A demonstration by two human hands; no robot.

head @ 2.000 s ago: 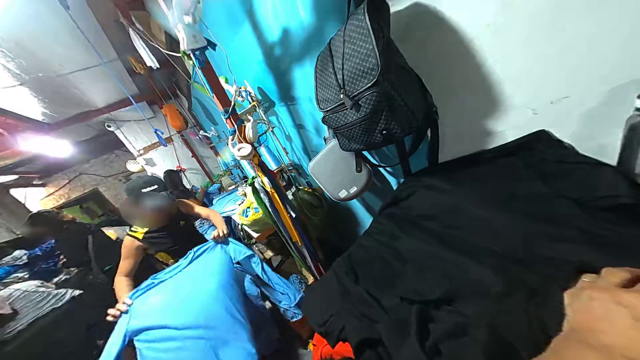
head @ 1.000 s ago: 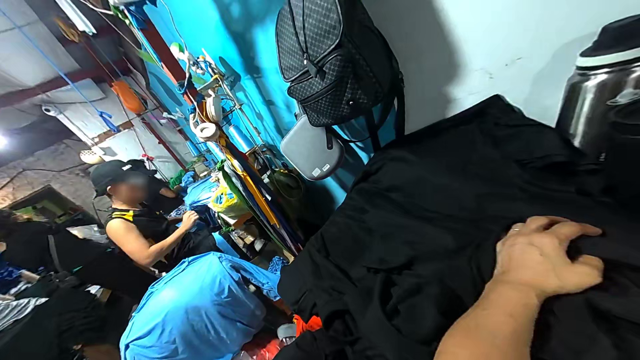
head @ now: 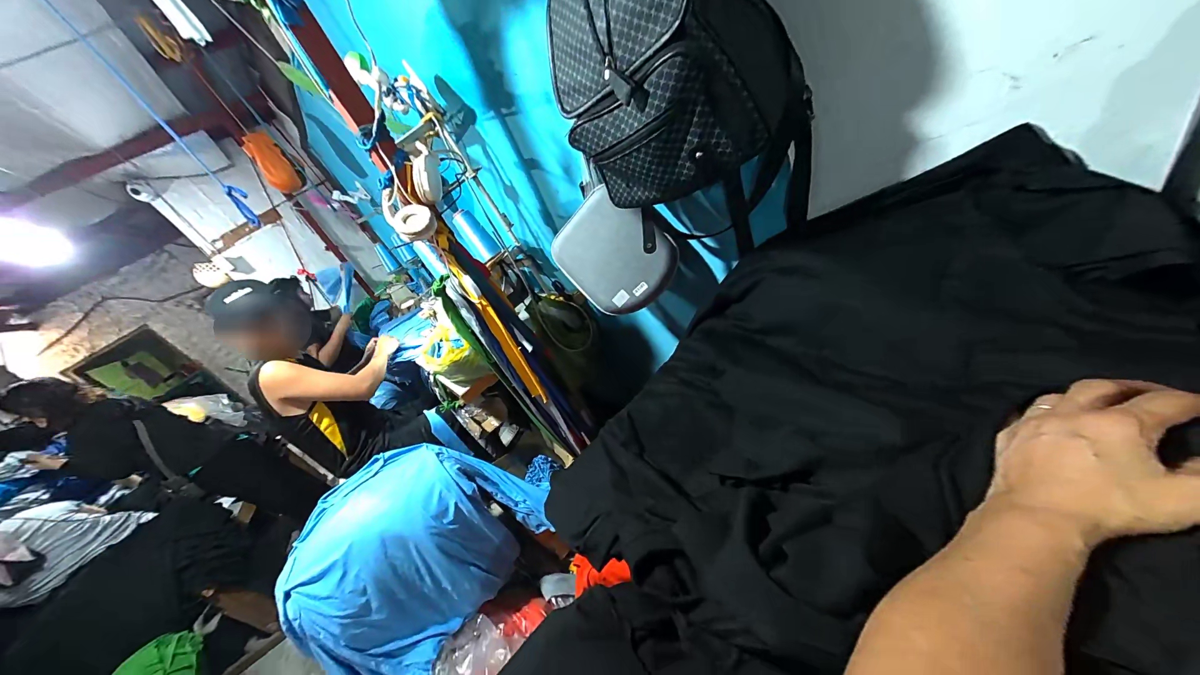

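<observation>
My left hand (head: pixel 1092 459) lies back up on a large heap of black cloth (head: pixel 862 375), which fills the right side of the head view. Its forearm comes in from the bottom edge. The fingers are bent, the thumb stands apart from them, and a ring shows on one finger. Black fabric lies around and beneath the hand, and no fold is seen pinched in it. My right hand is not in view.
Behind the cloth hang a patterned black backpack (head: pixel 675 103) and a grey hard case (head: pixel 614 251). A bulging blue cloth bundle (head: pixel 403 553) stands at lower centre. A person in a cap (head: pixel 314 384) sits beyond it; another person (head: pixel 159 441) bends at far left.
The seated person has let go of the blue cloth held up two seconds ago and turned to the right. My left hand has come further into view over the black cloth. The view has shifted.
</observation>
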